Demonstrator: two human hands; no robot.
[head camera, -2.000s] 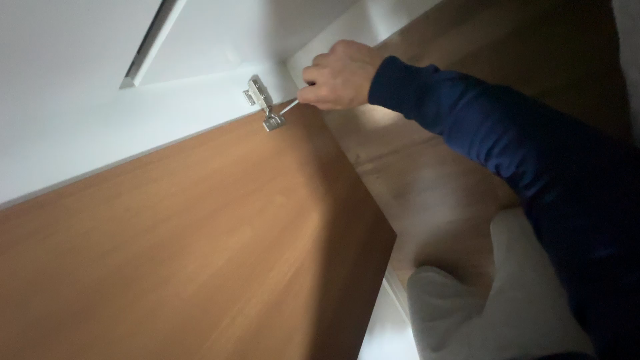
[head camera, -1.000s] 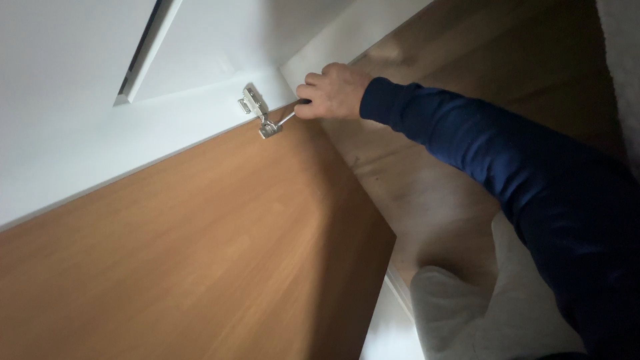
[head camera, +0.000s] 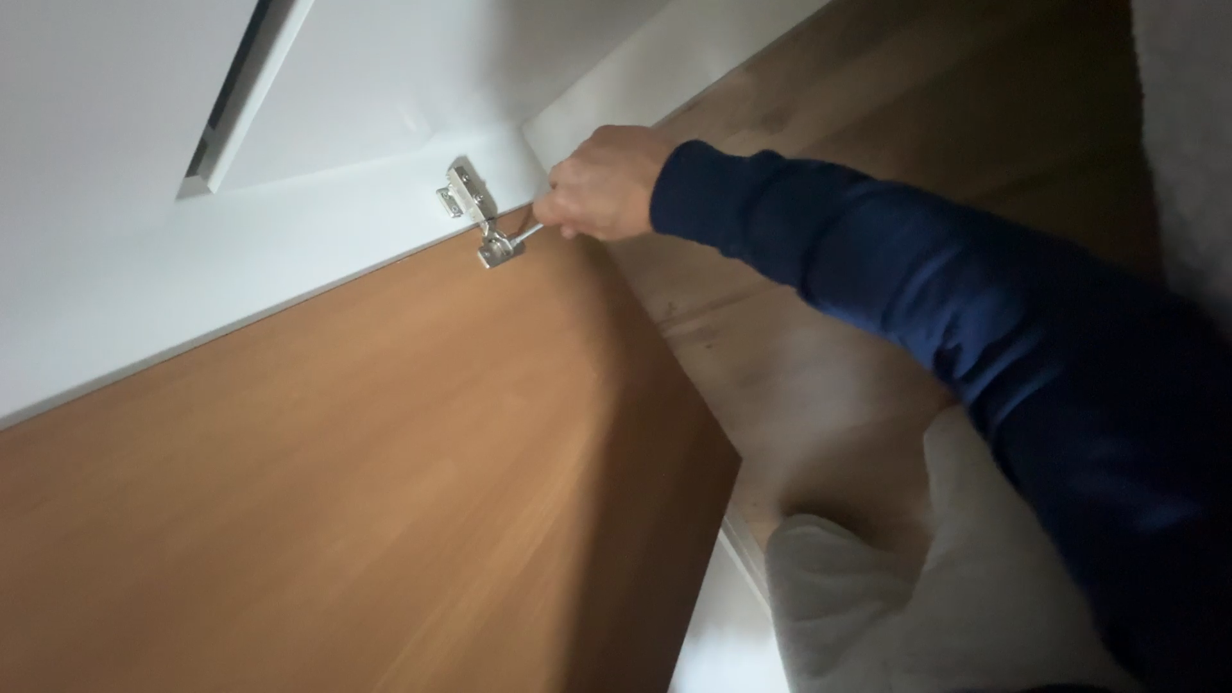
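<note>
My right hand (head camera: 606, 183), in a dark blue sleeve, grips a thin metal tool, perhaps a screwdriver; its shaft (head camera: 527, 232) slants down to the left. The shaft's tip meets the cup end of a metal cabinet hinge (head camera: 498, 248), on the upper edge of a wood-grain door (head camera: 366, 414). The hinge's arm and mounting plate (head camera: 466, 192) are fixed to the white cabinet panel (head camera: 318, 231). The tool's handle is hidden in my fingers. My left hand is out of view.
A wood-look floor (head camera: 799, 375) lies right of the door, under my arm. My leg in pale trousers (head camera: 972, 587) is at the lower right. At the upper left a dark slot with a light metal edge (head camera: 252, 96) runs along the white cabinet. A pale textured surface (head camera: 1184, 115) borders the floor at right.
</note>
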